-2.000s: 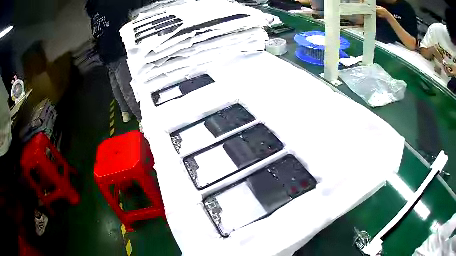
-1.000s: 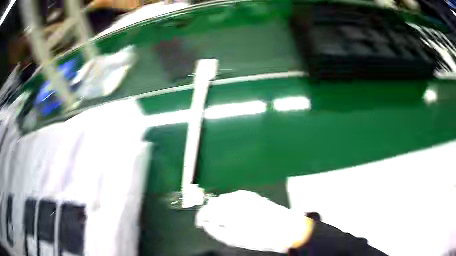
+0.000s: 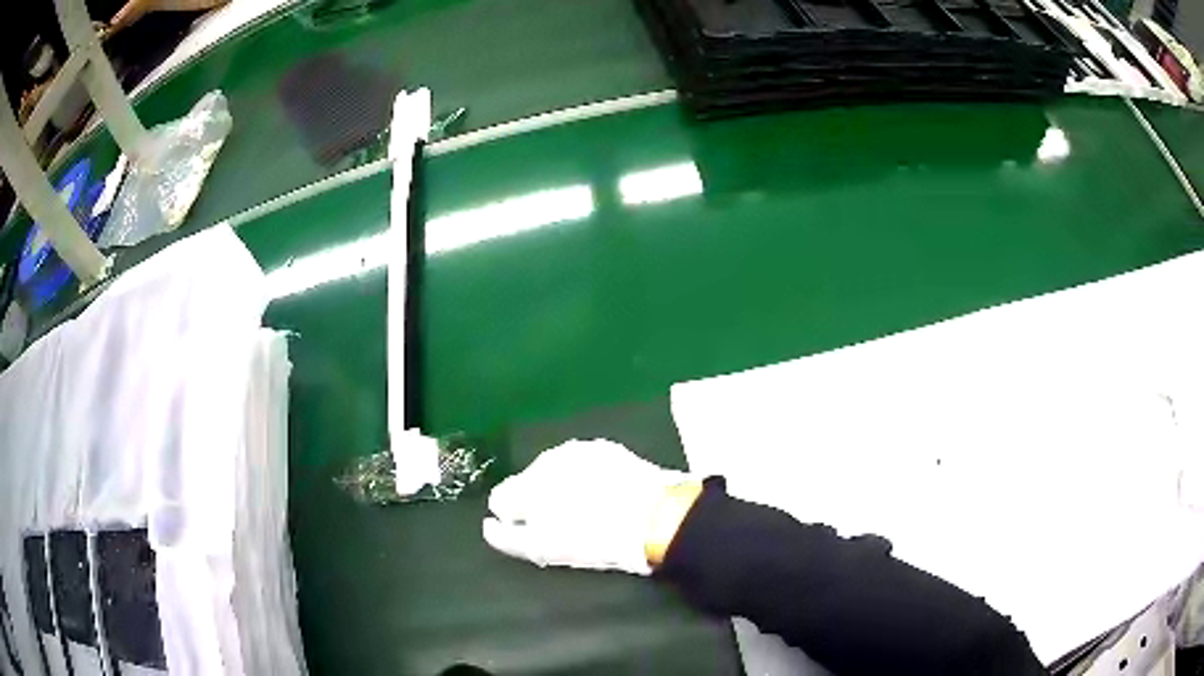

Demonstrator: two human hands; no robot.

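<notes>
My right hand (image 3: 581,505) is in a white glove with a black sleeve. It is over the green surface, just right of the near end of a white strip (image 3: 399,304), and does not seem to touch it. Its fingers are bent together, and whether anything is inside them cannot be told. The strip lies across the belt with clear crinkled plastic (image 3: 456,469) at its near end. Black phone frames (image 3: 123,594) sit in slots of the stacked white foam tray (image 3: 185,330) at the left. My left hand is not in view.
A white bench mat (image 3: 924,423) lies at the right. Black blister trays (image 3: 858,60) are stacked at the back. A dark pad (image 3: 337,106) lies beyond the strip. A clear plastic bag (image 3: 172,165), a blue reel (image 3: 56,244) and white posts (image 3: 60,185) stand at the back left.
The view has swung from the foam trays at left to the green belt and white mat. My right hand has come into view and now appears slightly further from the strip's end.
</notes>
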